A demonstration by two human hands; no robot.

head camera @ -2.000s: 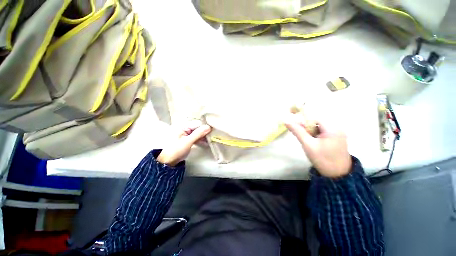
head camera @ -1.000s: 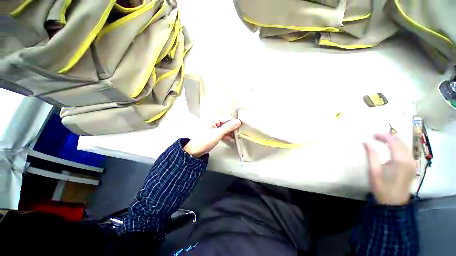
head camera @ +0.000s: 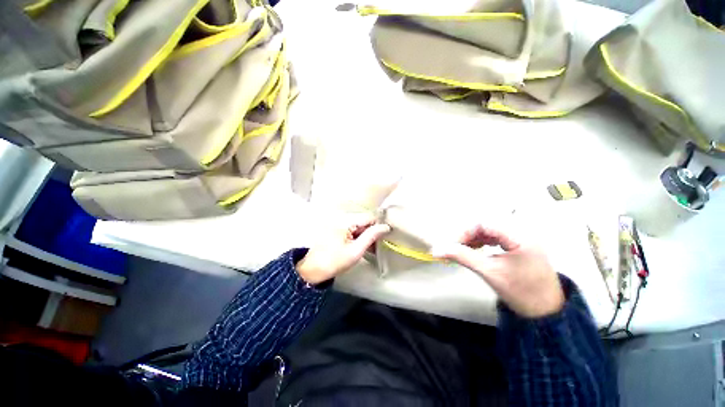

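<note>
A beige bag body (head camera: 404,235), mostly whitened by glare, lies at the table's near edge with a narrow yellow edge binding (head camera: 407,251). My left hand (head camera: 343,253) pinches the bag's folded edge between thumb and fingers. My right hand (head camera: 513,269) is at the right end of the visible binding, its fingertips touching it; whether they grip the edge is unclear. The bag's outline further back is lost in glare, with a grey-taupe patch (head camera: 303,165) showing.
Bags (head camera: 159,103) are stacked left; more lie at the back (head camera: 477,60) and right (head camera: 664,67). A yellow-and-dark block (head camera: 565,191), slim yellowish stick (head camera: 600,258), pale flat tool (head camera: 625,258), red-and-black tool (head camera: 639,253) and whitish pot (head camera: 672,203) are right.
My right hand went out to the tools on the right, then came back to the bag's edge. The slim stick now lies beside the other tools. My left hand keeps its pinch.
</note>
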